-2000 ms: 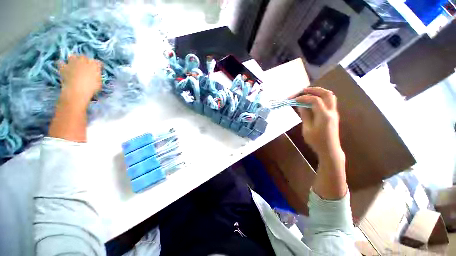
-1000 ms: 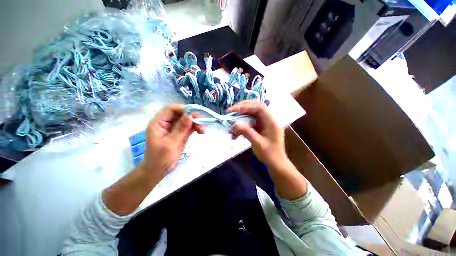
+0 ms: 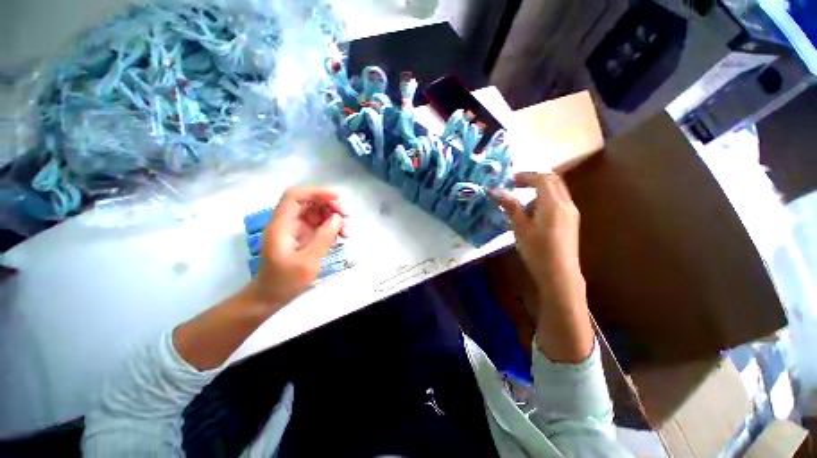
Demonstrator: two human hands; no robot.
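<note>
Retail boxes stand in rows at the table's right, with coiled pale blue cables looping out of their tops. My right hand is at the near right end of these rows, thumb and index by a cable loop; whether it grips a cable is unclear. My left hand is above the finished cable packs, fingers loosely curled, with nothing visible in it. It partly hides the packs' blue blocks and cable ends.
A heap of coiled cables under crumpled clear plastic fills the table's back left. A flat dark rectangle lies behind the standing boxes, near a black sheet. A large open brown carton is at the right, beyond the white table edge.
The coiled cable that both hands held in front of me no longer shows between them. My right hand has moved right to the standing boxes; my left hand stays near the packs, fingers more curled.
</note>
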